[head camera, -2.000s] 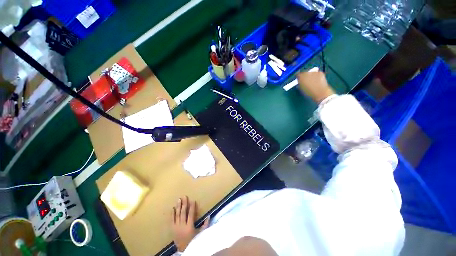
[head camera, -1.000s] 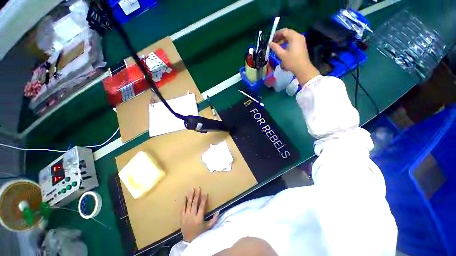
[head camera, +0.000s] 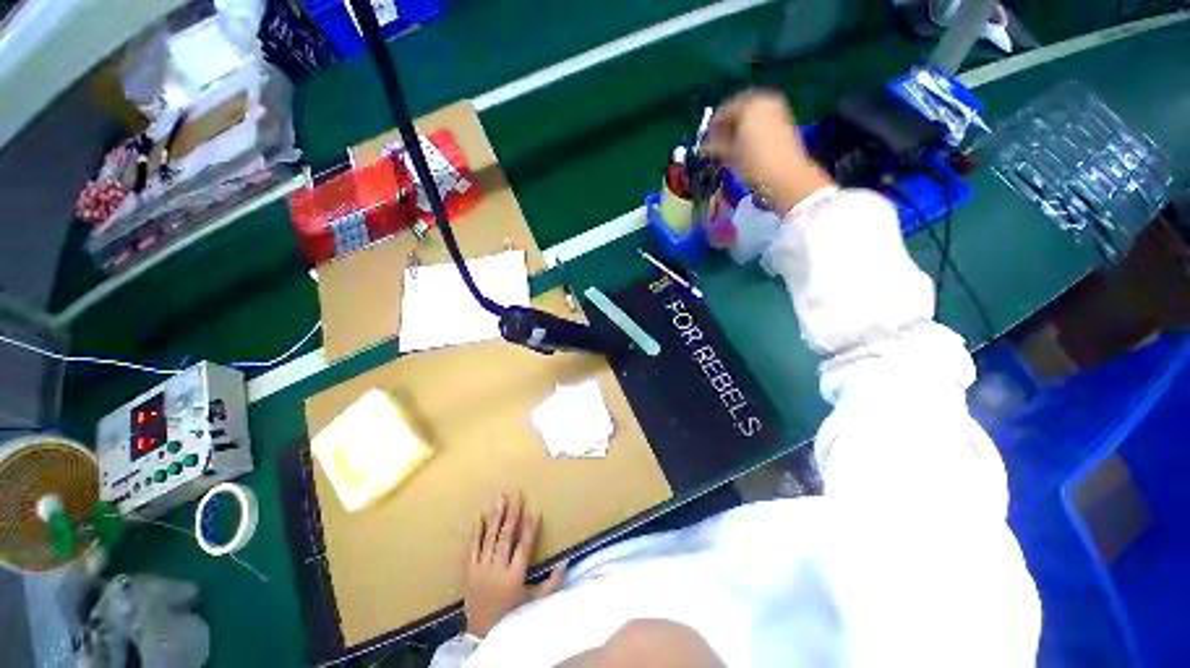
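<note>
My right hand (head camera: 763, 137) is over the blue holder (head camera: 676, 235) of upright tools, its fingers beside the tool tops. A thin white stick (head camera: 705, 127) stands at its fingertips; blur hides whether they grip it. My left hand (head camera: 500, 561) rests palm down, fingers apart and empty, on the cardboard work board (head camera: 431, 574). A pale green strip (head camera: 623, 322) lies across the edge of the black mat (head camera: 698, 424). White crumpled wipes (head camera: 574, 418) and a yellow sponge block (head camera: 371, 448) lie on the board. The black screwdriver (head camera: 555, 330) hangs above the board on its cord.
A grey control unit (head camera: 176, 437), a tape roll (head camera: 226, 518) and a small fan (head camera: 50, 502) are at left. Red packets (head camera: 352, 212) and a white sheet (head camera: 457, 303) lie behind. A whitish bottle (head camera: 753, 225), blue tray (head camera: 933, 196) and clear plastic trays (head camera: 1083, 163) are at right.
My right hand moved from the blue tray to the tool holder, where it held up a white stick one second ago. The pale green strip now shows on the mat. My left hand stays on the board.
</note>
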